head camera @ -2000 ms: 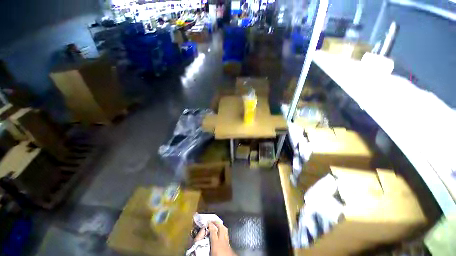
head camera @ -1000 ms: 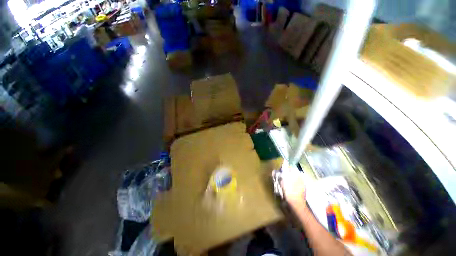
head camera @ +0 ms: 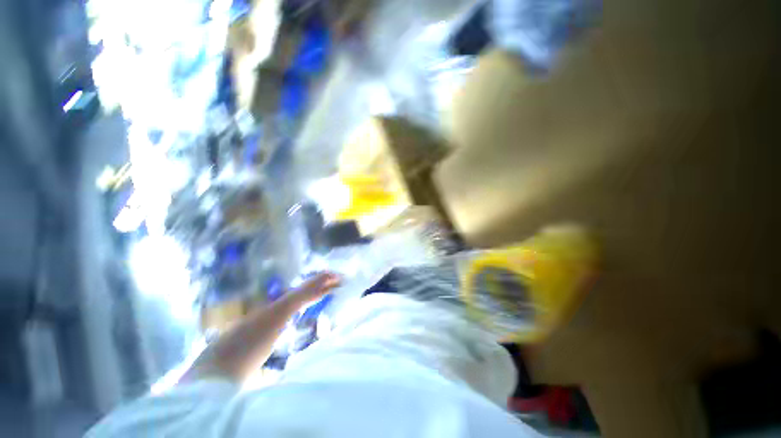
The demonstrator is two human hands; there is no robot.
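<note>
The view is strongly blurred and tilted. A yellow tape roll stack (head camera: pixel 535 282) in shiny clear wrap lies on brown cardboard (head camera: pixel 651 197) right of centre, one ring end facing me. A bare hand (head camera: pixel 317 288), apparently my left hand, reaches in from the lower left with its fingers pointing right, near whitish clear plastic (head camera: pixel 390 257). Its grip is too blurred to tell. A large white cloth shape, sleeve or shirt (head camera: pixel 377 368), fills the lower middle and reaches close to the rolls. I see no right hand; it may be hidden behind the cloth.
More yellow rolls (head camera: pixel 366 195) lie on a cardboard surface left of centre, beside a brown carton side (head camera: pixel 415 158). Blurred blue things (head camera: pixel 304 64) and bright benches fill the upper left. A red item (head camera: pixel 552 404) shows at the bottom right.
The view has swung and tilted sharply. The tape stack now shows closer, at the right. The hand with whitish material seen at the right earlier is gone; another hand and white cloth have appeared.
</note>
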